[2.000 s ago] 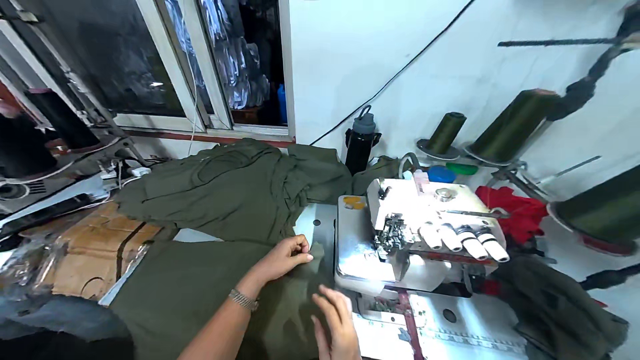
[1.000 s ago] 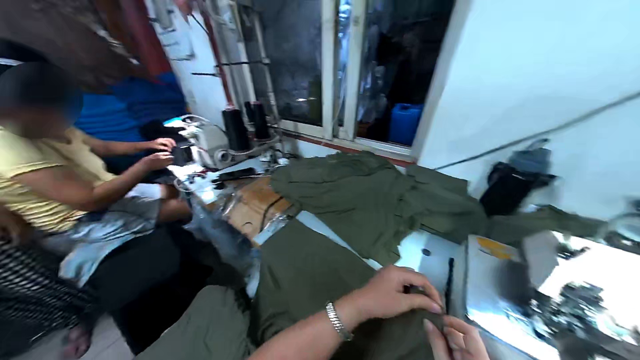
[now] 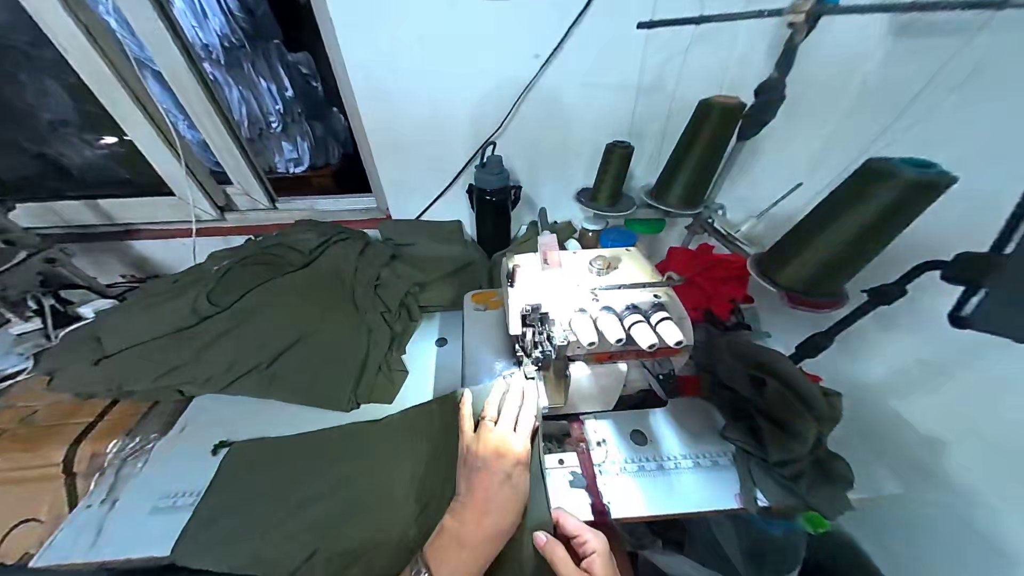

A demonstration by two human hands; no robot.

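Note:
My left hand (image 3: pixel 498 456) lies flat on an olive-green fabric panel (image 3: pixel 344 488), its fingertips close to the needle area of an overlock sewing machine (image 3: pixel 596 300). Near the bottom edge, my right hand (image 3: pixel 578 546) pinches the right edge of that panel between thumb and fingers. The panel's upper edge reaches the presser foot, where my fingertips partly hide it. More olive-green garments (image 3: pixel 264 320) are heaped behind and left of the panel on the white table.
Olive thread cones (image 3: pixel 856 228) stand on holders at the right. A black bottle (image 3: pixel 492 204) is behind the machine, red cloth (image 3: pixel 708 280) beside it. Dark green cloth (image 3: pixel 776 416) hangs at the table's right. A cardboard box (image 3: pixel 48 448) is at the left, below a window (image 3: pixel 200 104).
The view swung left, then back right. My left hand has moved from the table left of the machine up to its needle area, with the fabric edge now at the presser foot.

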